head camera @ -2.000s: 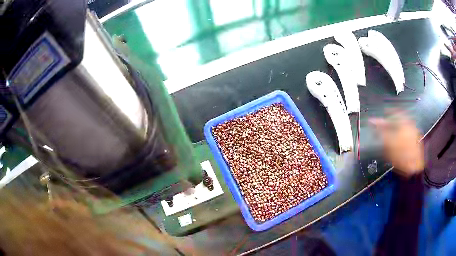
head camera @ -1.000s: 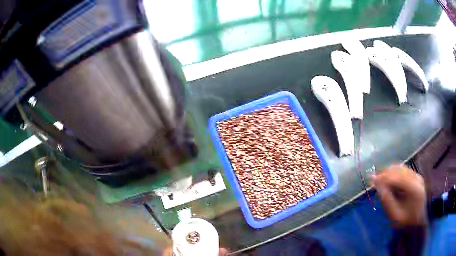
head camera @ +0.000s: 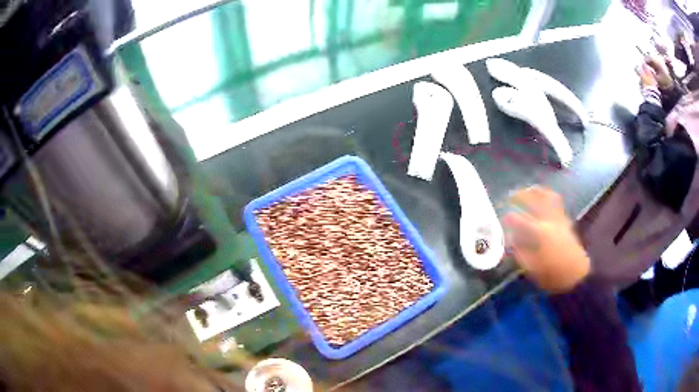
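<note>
A white plastic housing lies on the bench right of the blue tray, its round head toward me with a copper-coloured part in it. My right hand, blurred, is beside that head; its fingertips are close to the rim, and I cannot tell whether they grip it. The round head of another white housing shows at the bottom edge, cut off. My left hand is not visible there. The blue tray is full of copper-coloured small parts. The press fixture with dark bolts holds no housing.
The pneumatic press stands at the left. Several white housings lie behind, with thin red wires. A green conveyor with white edging runs along the back. Another person's arm is at the far right. Blurred brown strands cover the lower left.
The view has shifted right. The nearest housing on the right now has its head toward me instead of its tail. My right hand is beside it. The bottom housing is lower and more cut off.
</note>
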